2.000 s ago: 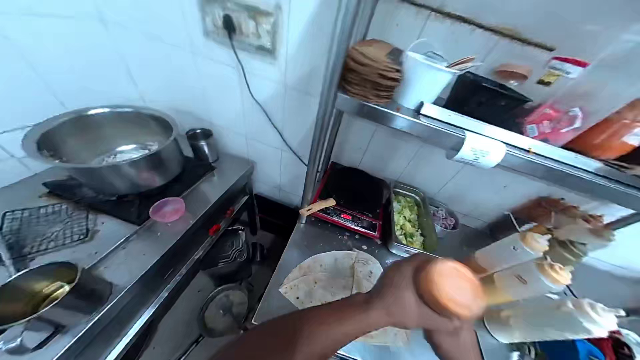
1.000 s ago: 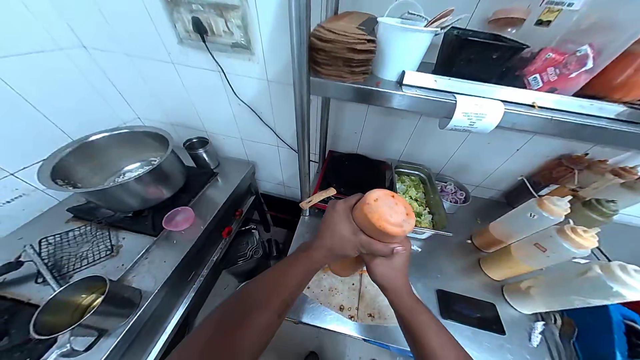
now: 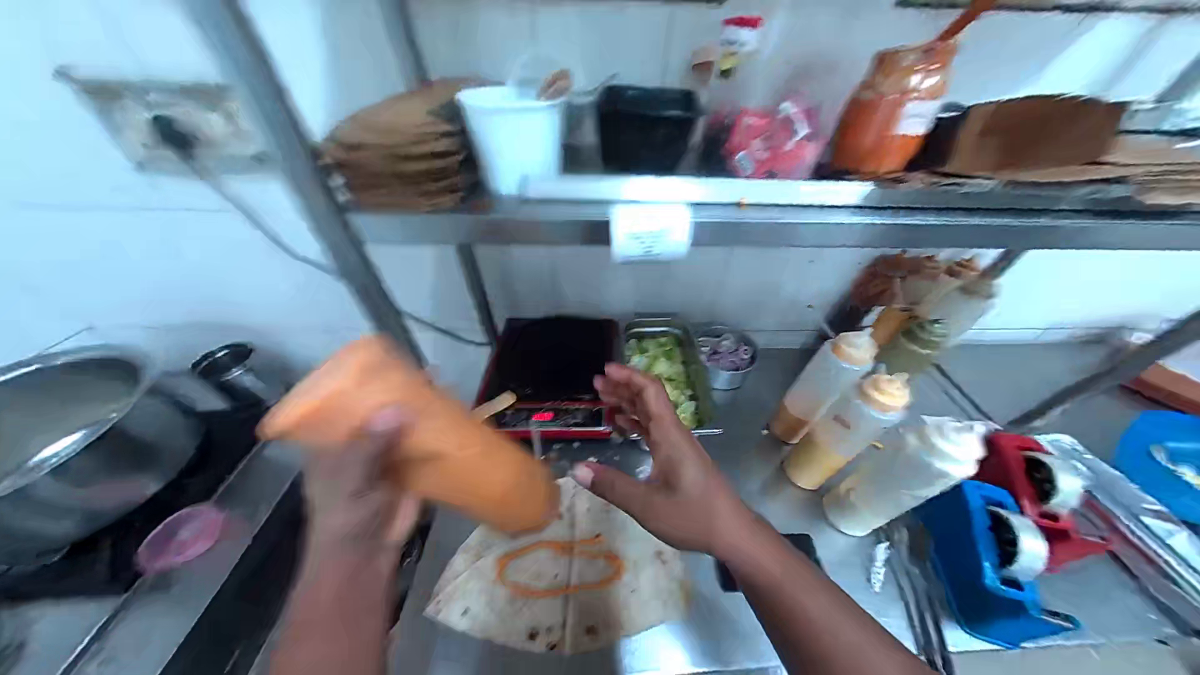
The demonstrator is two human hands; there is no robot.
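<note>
My left hand [image 3: 361, 487] grips an orange sauce squeeze bottle [image 3: 450, 450], blurred by motion and tilted, above the left part of a flatbread. The flatbread [image 3: 609, 614] lies on the steel counter with a crease or cut down its middle and a loop of orange sauce [image 3: 560, 568] on it. My right hand [image 3: 670, 469] holds nothing; its fingers are spread over the flatbread's upper right edge, near a steel tray of chopped green vegetable [image 3: 664, 366]. A black and red digital appliance [image 3: 553, 375] stands behind the flatbread.
Several sauce squeeze bottles [image 3: 858, 412] stand at the right, with blue [image 3: 984, 562] and red [image 3: 1059, 506] holders beyond. A dark flat object [image 3: 773, 553] lies under my right forearm. Overhead runs a steel shelf [image 3: 778, 225]. At left are a large steel pot [image 3: 112, 450] and a pink bowl [image 3: 180, 536].
Both hands were on the bottle; my right hand has let go, and the bottle has moved left in my left hand. The sauce loop now shows on the flatbread. The view has swung right.
</note>
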